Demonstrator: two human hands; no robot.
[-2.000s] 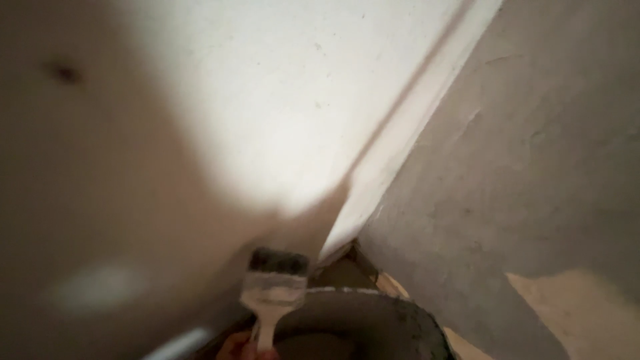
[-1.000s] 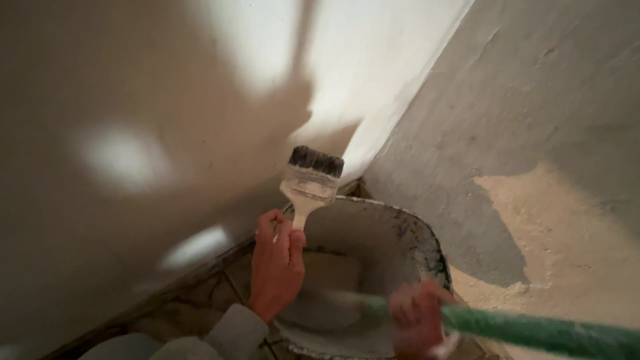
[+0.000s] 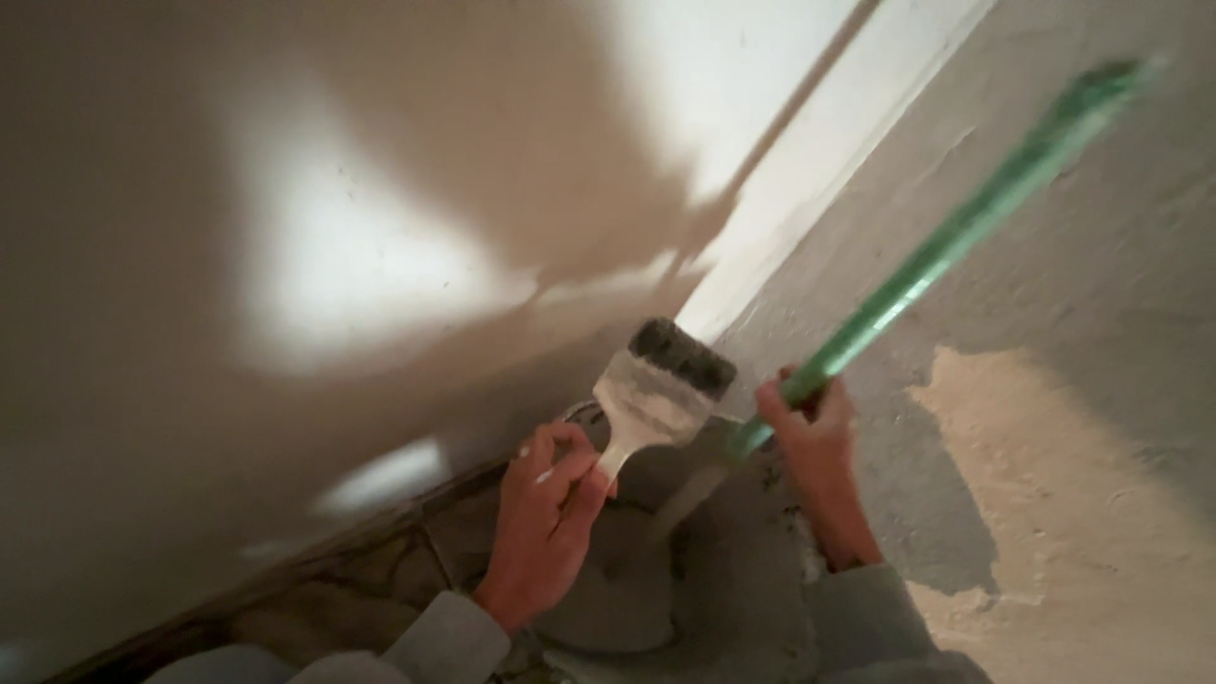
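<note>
My left hand (image 3: pixel 546 522) grips the pale handle of a wide flat paintbrush (image 3: pixel 660 394), its dark bristles pointing up. My right hand (image 3: pixel 817 437) is closed around a green pole (image 3: pixel 959 228), which slants from the upper right down into a bucket (image 3: pixel 750 570). Below the green part, the pole's lower end is pale and blurred, and it reaches the grey liquid (image 3: pixel 613 589) in the bucket. The brush is above the bucket, left of the pole. Part of the bucket's rim is hidden behind my hands and sleeves.
A smooth wall (image 3: pixel 361 237) with patches of light and shadow rises on the left. It meets a grey-coated wall (image 3: pixel 1092 266) at a corner; that wall's lower part has an uncoated beige area (image 3: pixel 1092 456). Marbled floor tiles (image 3: pixel 351 589) lie left of the bucket.
One second ago the green pole lay nearly level to the right; now it stands steeply, in my right hand. My right hand was out of view two seconds ago. The brush stays in my left hand.
</note>
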